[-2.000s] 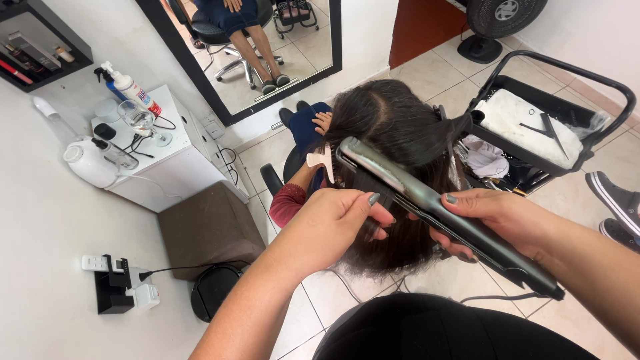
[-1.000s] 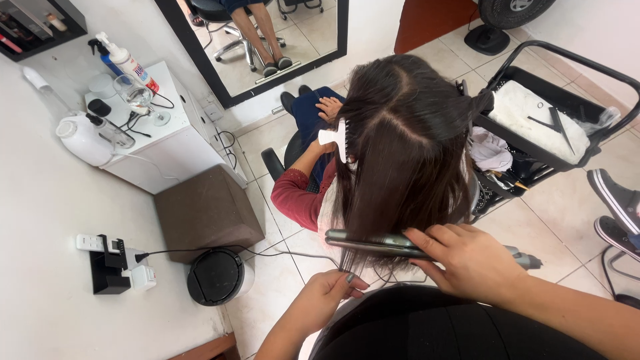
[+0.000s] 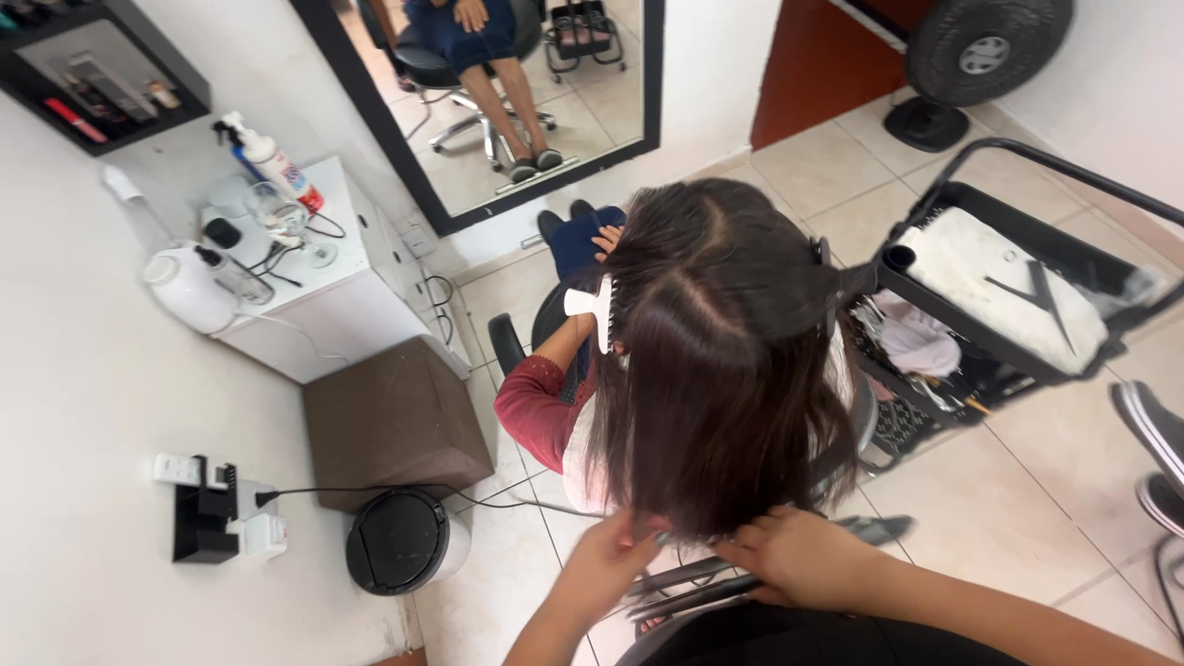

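A seated person's long dark hair [image 3: 712,407] hangs down the back, parted at the crown. A white claw clip [image 3: 601,313] grips the hair at the left side, and a dark clip [image 3: 821,254] holds a section at the right. Near the hair ends, my right hand [image 3: 800,555] is closed around a dark hair straightener [image 3: 689,587], whose two plates stand apart just below the tips. My left hand [image 3: 606,560] is at the lower left ends of the hair, thumb and fingers together; blur hides whether strands are between them.
At the right stands a black trolley [image 3: 980,347] with a white towel [image 3: 999,287] and a comb [image 3: 1050,296]. A brown ottoman [image 3: 398,421], a lidded bin [image 3: 398,541] and a white cabinet [image 3: 342,314] are at the left. A power cord [image 3: 370,488] runs from the wall toward the person.
Two seconds ago the straightener was up beside the head; it moved down the hair to below the ends. Its plates have parted since one second ago. My left hand has also moved down from the head.
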